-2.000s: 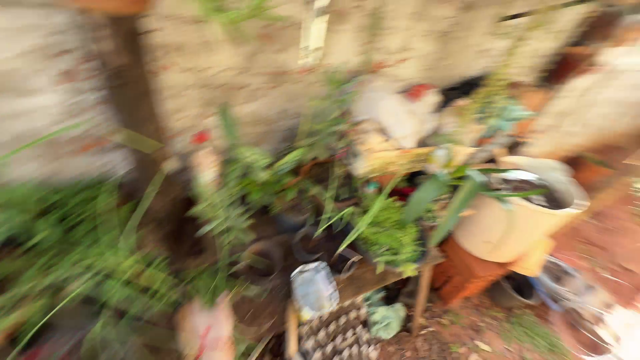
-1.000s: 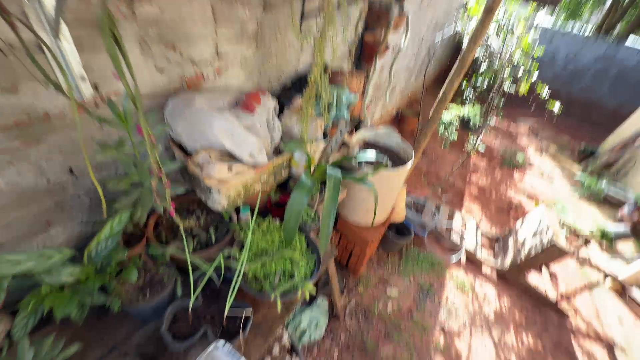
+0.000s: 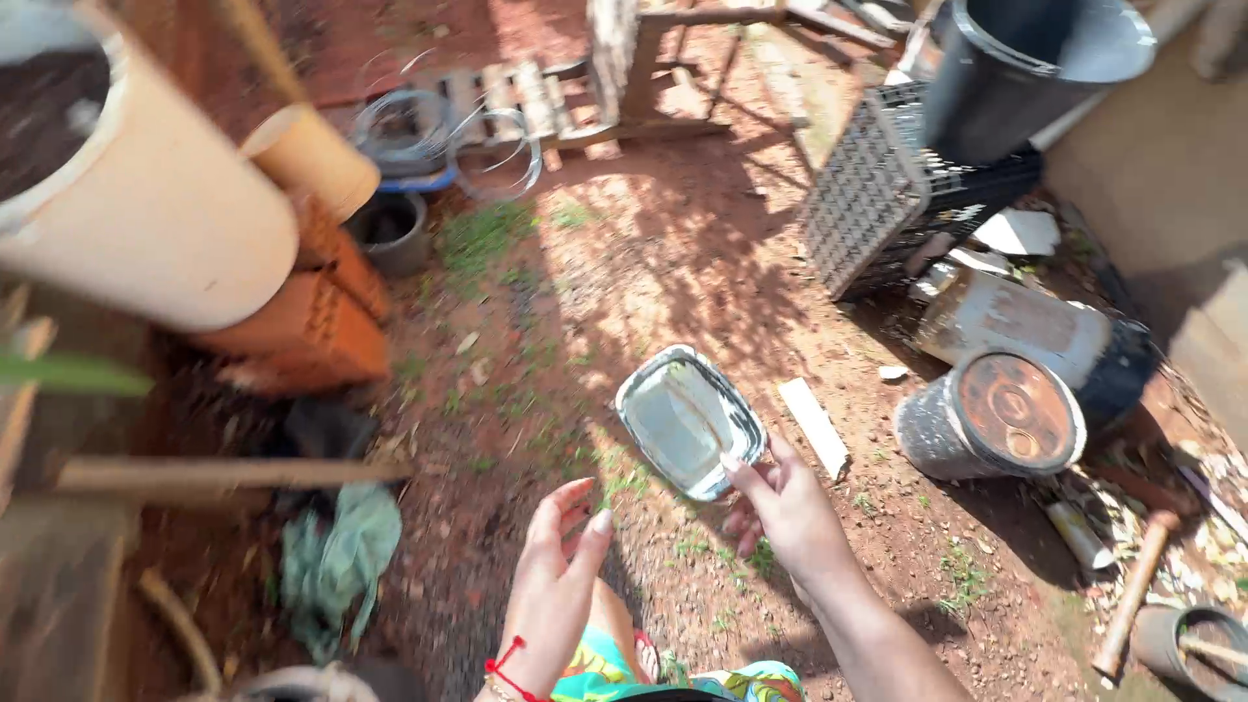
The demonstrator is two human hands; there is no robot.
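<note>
A shallow rectangular plastic tub [image 3: 682, 419], whitish inside with dirt marks, is tilted over the ground. My right hand [image 3: 780, 507] grips its lower right edge, thumb on the rim and fingers below. To the left of the tub is my left hand [image 3: 561, 556], apart from it, fingers slightly curled and holding nothing. A red cord bracelet [image 3: 507, 663] circles my left wrist. Reddish soil with sparse grass lies beneath both hands.
At the left, a large cream bucket [image 3: 185, 205] stands by orange hollow bricks [image 3: 312, 331]. A green cloth [image 3: 341, 556] lies lower. At the right are a plastic crate [image 3: 868, 185], a dark bucket [image 3: 1014, 88], a rusty-topped paint can [image 3: 994, 414] and a white strip [image 3: 814, 426].
The view has swung right and down from the potted plants by the wall to the ground. Both hands, absent from the earlier frames, now show, the right one holding the tub.
</note>
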